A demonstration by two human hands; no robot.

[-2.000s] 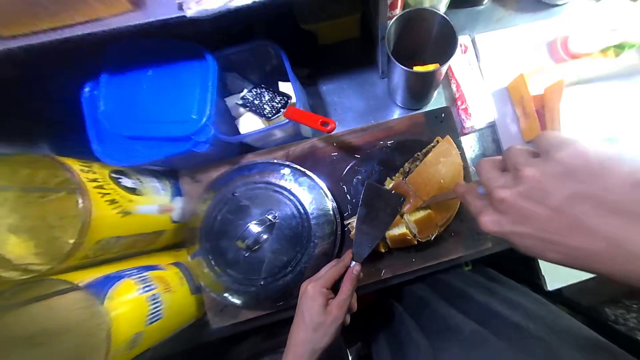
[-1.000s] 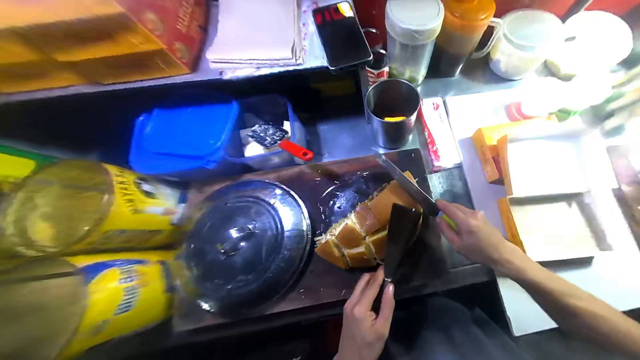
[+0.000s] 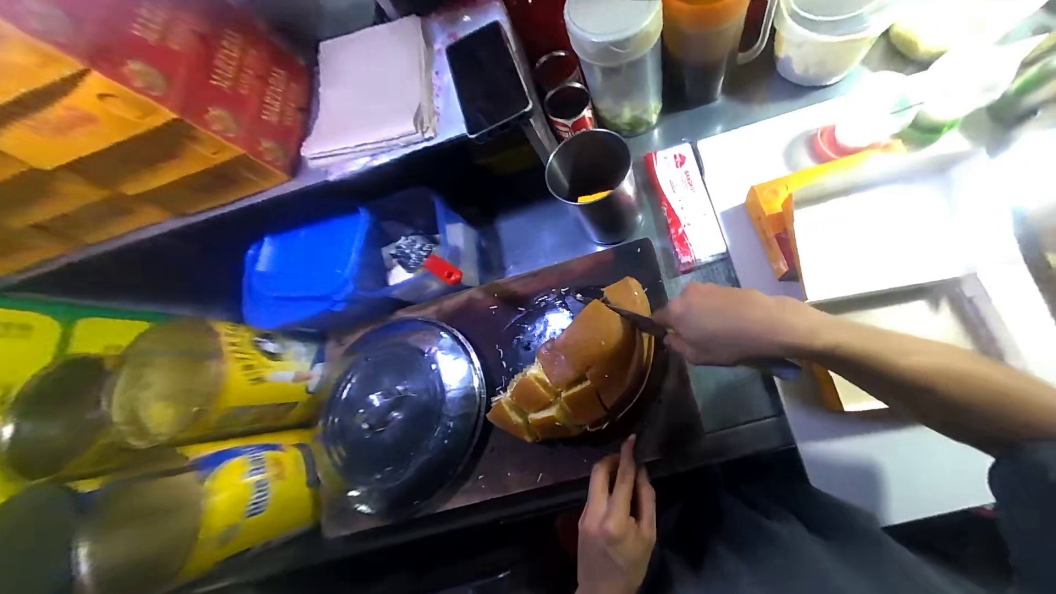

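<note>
A thick golden folded pancake (image 3: 586, 355), partly cut into pieces, lies on a dark board (image 3: 511, 470). My right hand (image 3: 718, 323) is shut on a knife (image 3: 631, 316), whose blade rests on the upper right part of the pancake. Below the pancake, near the board's front edge, my left hand (image 3: 619, 516) holds a dark scraper (image 3: 639, 429); its blade is hard to make out beside the pancake's lower right edge. A round metal lid (image 3: 404, 412) sits on the left of the board.
Yellow tins (image 3: 256, 495) lie at the left. Behind the board are a blue tub (image 3: 305, 268) with a red-handled tool (image 3: 443, 269), and a steel cup (image 3: 594, 186). A red and white packet (image 3: 686, 206) and an open box (image 3: 883, 239) are at the right. A phone (image 3: 488, 78) lies on the shelf.
The scraper, over the pancake in both earlier frames, is now low at its right edge. The knife has moved to the pancake's upper right part.
</note>
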